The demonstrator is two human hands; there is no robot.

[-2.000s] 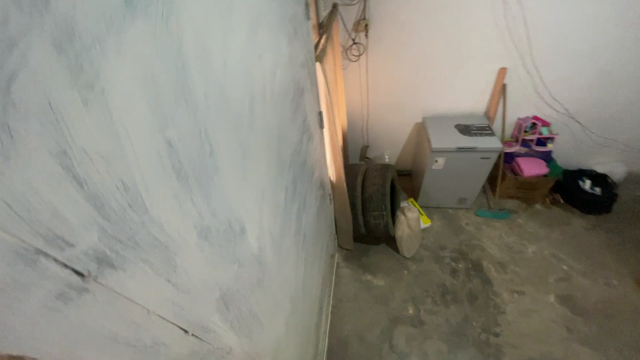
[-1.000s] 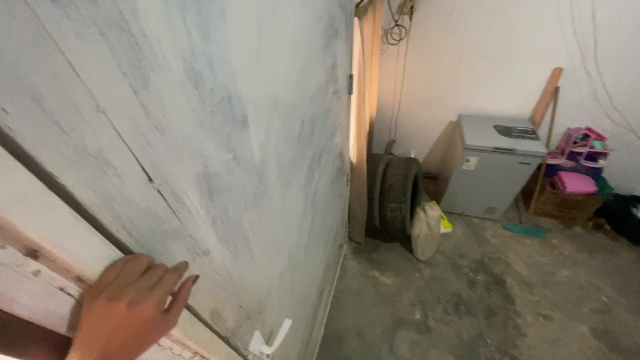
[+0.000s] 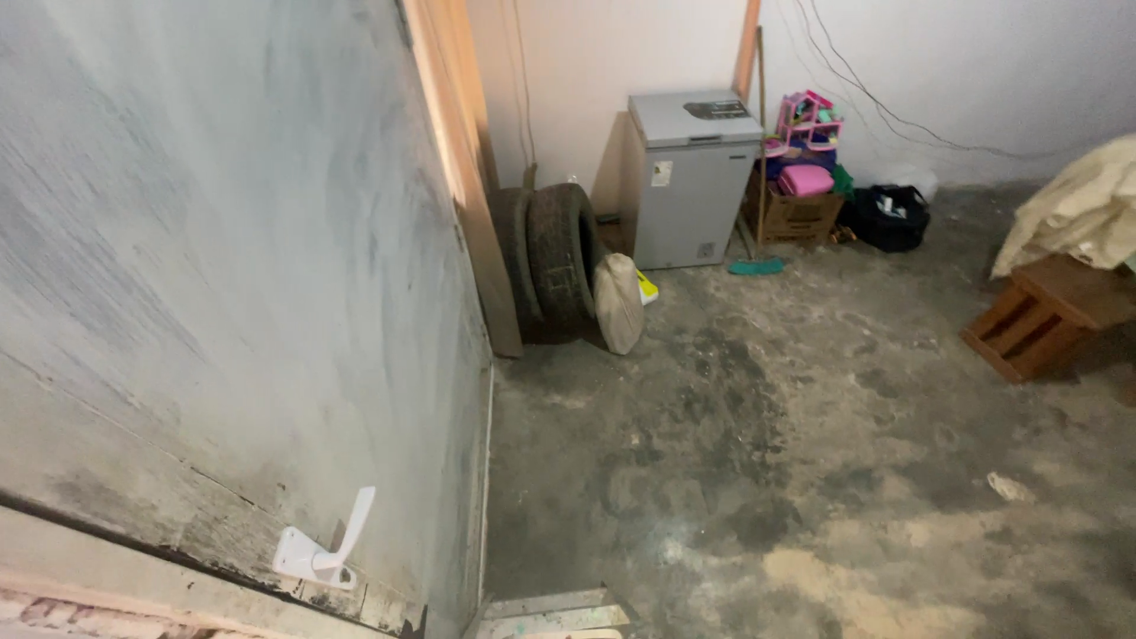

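Note:
Neither of my hands shows in the head view now, so what they hold cannot be seen. On the left stands a door painted in streaky grey-blue point(image 3: 293, 266), with worn wood along its lower left edge. A white lever door handle point(image 3: 342, 541) is mounted near that edge, its lever pointing upward in the view. A pale frame edge point(image 3: 160, 577) runs along the door's lower left side, with a dark gap between them. The top of a pale wooden piece point(image 3: 559, 612) shows at the bottom edge.
Two tires point(image 3: 559, 257) lean near the wall, beside a beige sack point(image 3: 619, 303). Behind are a grey chest freezer point(image 3: 688, 200), a teal broom head point(image 3: 756, 266), a crate point(image 3: 799, 216) with pink items and a black bag point(image 3: 887, 217). A brown wooden stool point(image 3: 1047, 319) stands right on the stained concrete floor.
A hand at the lower left, on the door's edge one second ago, has gone out of view. The view has shifted, and the whole door handle and the wooden stool now show.

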